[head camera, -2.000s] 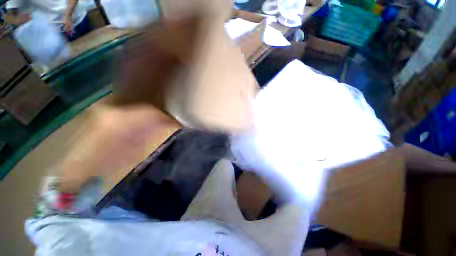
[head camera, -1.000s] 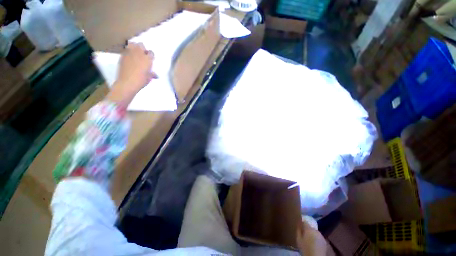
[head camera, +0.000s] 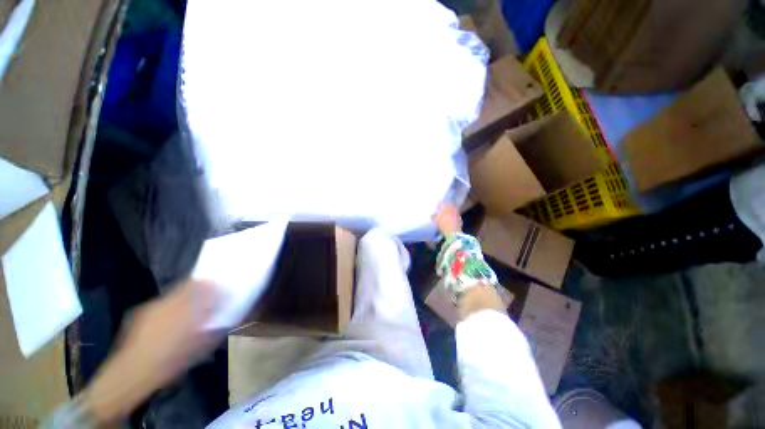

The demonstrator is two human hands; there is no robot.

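My left hand, blurred, holds a white foam sheet at the left side of an open brown carton. The sheet partly covers the carton's opening. The carton rests between my thighs, and its inside looks dark. A large bag of foam sheets glares white just beyond it. My right hand, small in view, is at the bag's lower right edge. Whether its fingers grip the plastic is unclear.
Loose foam pieces lie on the cardboard-covered table at left. Waiting cartons lie on the floor at right, beside and against a yellow crate. Part of a blue bin shows at the top. A shoe is at the lower right.
The view has swung right and down. My left hand has come from the table to the carton with a foam sheet. My right hand has left the carton and moved to the bag's edge.
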